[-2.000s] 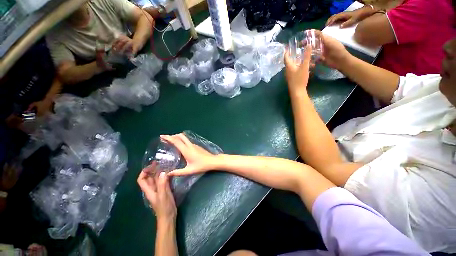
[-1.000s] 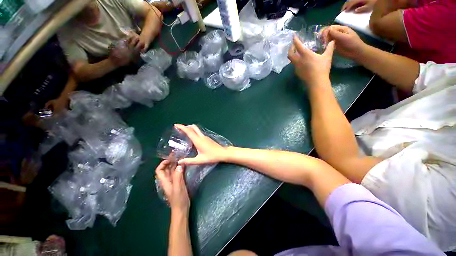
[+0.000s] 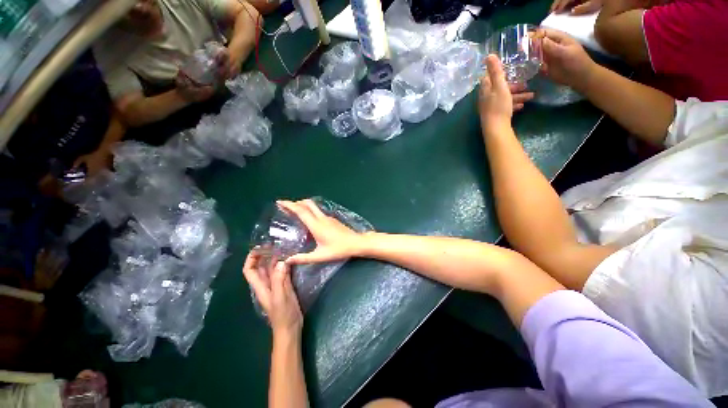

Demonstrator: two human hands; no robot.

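Note:
A clear round container with glare on it is held between both my hands, low over the dark green tabletop. My left hand grips its near side with bent fingers. My right hand spans its right side, thumb and fingers spread around it. A clear poly bag lies under and to the right of the container, partly hidden by my right hand. I cannot tell if the container is inside the bag.
Bagged containers form a heap at left. More bagged containers stand at the far side beside a white cylinder and a dark ring. A person in white at right holds a clear container. Others sit across the table.
The view has shifted, so my hands and the container appear farther right than at first. My left fingers have moved slightly on the container. The person in white has turned their container.

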